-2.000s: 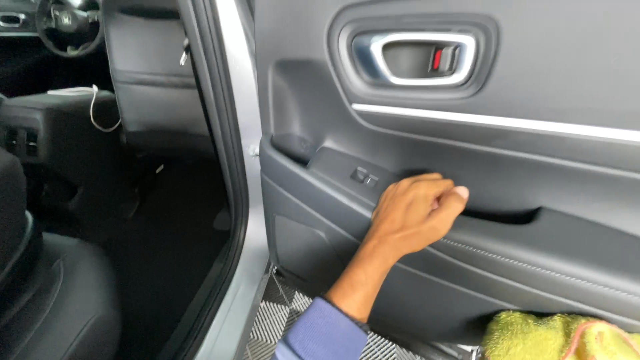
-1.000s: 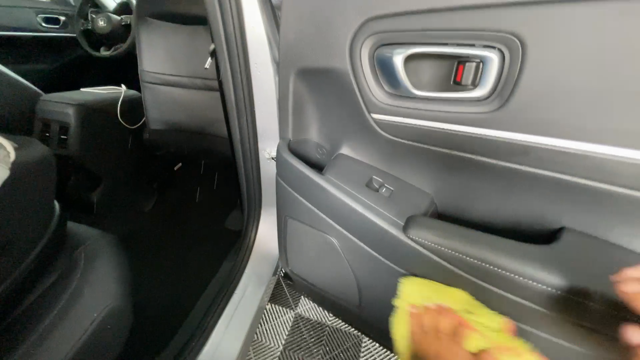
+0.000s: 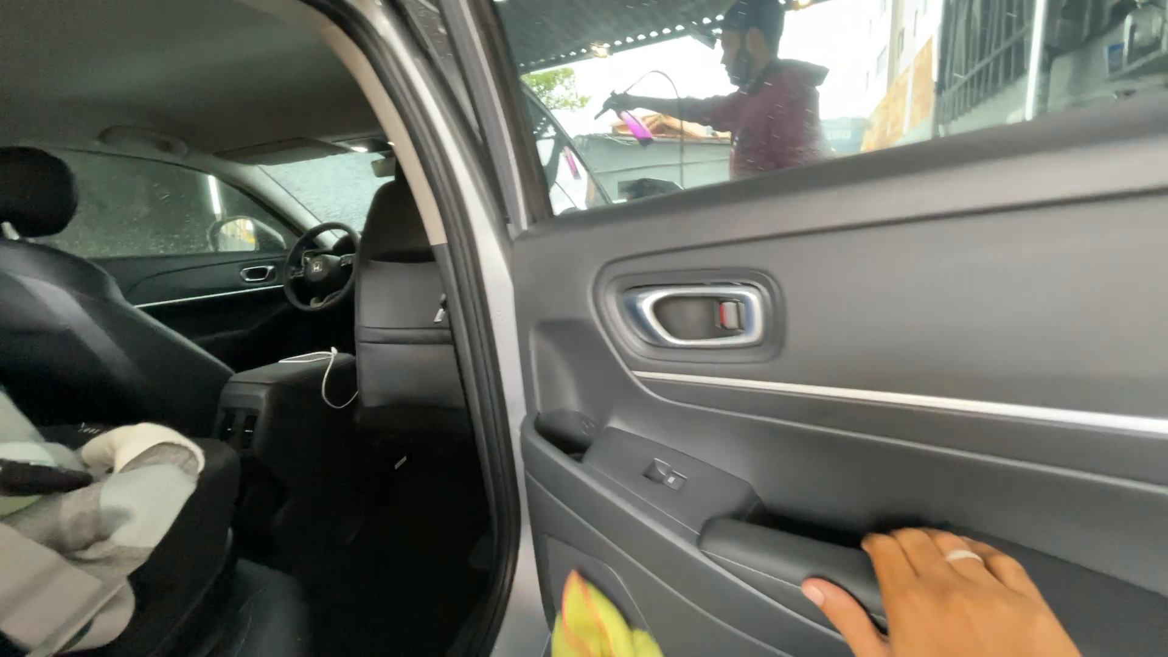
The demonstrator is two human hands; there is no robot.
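Note:
At the lower right, my right hand (image 3: 958, 593) grips the padded armrest (image 3: 785, 557) of a car's door, fingers hooked over into the pull recess and thumb on the near side. A ring is on one finger. A yellow-green microfiber cloth (image 3: 598, 625) with a pinkish edge shows at the bottom, against the lower door panel (image 3: 630, 557). My left hand is not in view, and what holds the cloth is hidden below the frame. Ahead of the armrest is the window switch (image 3: 666, 474); above sits the chrome-rimmed inner door handle (image 3: 698, 316).
The door frame (image 3: 465, 310) stands left of the door panel. Inside the car are a front seat back (image 3: 401, 319), a console with a white cable (image 3: 327, 379) and a checked fabric (image 3: 137, 493). Through the window, a person (image 3: 776, 109) holds a pink spray bottle (image 3: 636, 128).
My left hand, on the door's armrest two seconds ago and apparently on the cloth one second ago, is out of view. My right hand has come onto the armrest. The view has tilted up.

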